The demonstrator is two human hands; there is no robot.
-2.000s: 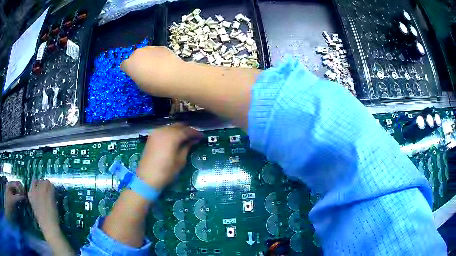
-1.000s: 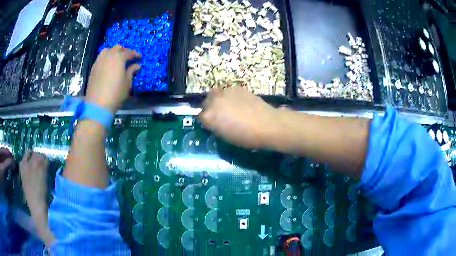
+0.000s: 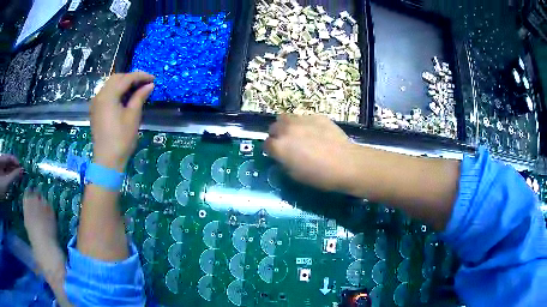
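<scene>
The green circuit board (image 3: 198, 234) with rows of pale printed circles lies in front of me. My left hand (image 3: 120, 111), with a light blue wrist strap (image 3: 105, 176), is raised at the board's far edge by the blue bin. Its thumb and forefinger are bent towards each other; whether anything is between them cannot be told. My right hand (image 3: 306, 147) is low over the board's far edge, in front of the cream components (image 3: 303, 66). Its fingertips are hidden from view. Blue disc components (image 3: 183, 60) fill their bin.
White components (image 3: 441, 99) lie in a bin to the right. A clear blister tray (image 3: 504, 114) is at far right, another (image 3: 75, 66) at left. A coil (image 3: 356, 298) sits at the board's near edge. Another person's hands (image 3: 41, 210) are at left. A metal rail (image 3: 240, 129) runs behind the board.
My right hand has left the blue bin and come down to the board's far edge. My left hand has moved left and up from the board. The view has shifted, so the bins sit further right.
</scene>
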